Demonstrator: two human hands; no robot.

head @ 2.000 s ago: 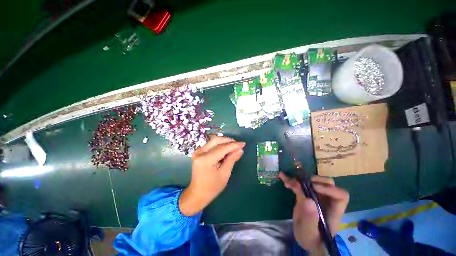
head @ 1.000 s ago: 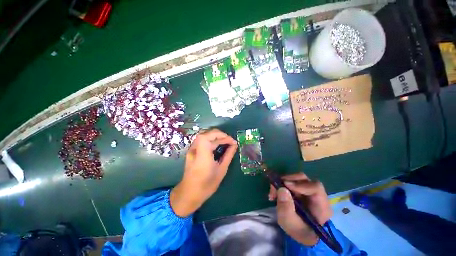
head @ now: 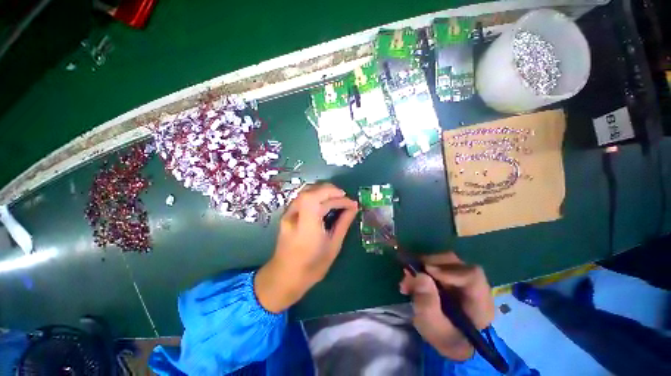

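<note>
A small green and grey circuit board (head: 377, 220) lies alone on the dark green bench. My left hand (head: 313, 239) is at its upper left edge, thumb and fingers pinched, with a small dark part (head: 333, 217) showing between them; its exact shape is hidden. My right hand (head: 450, 302) holds the black soldering iron (head: 460, 317) like a pen. The iron's thin tip reaches over the board, near the left fingertips; exact contact is too blurred to tell.
White-faced parts (head: 217, 158) and dark red parts (head: 118, 205) lie left. Stacked boards (head: 342, 132), a white tub (head: 489, 77) of tiny silvery pieces and marked cardboard (head: 508, 198) lie right. The pale rail (head: 294, 77) borders the belt; a fan (head: 62, 356) is lower left.
My left hand has closed its pinch and moved to the board's edge, a dark part now showing in it. The iron tip has come from right of the board to over it. The view has shifted.
</note>
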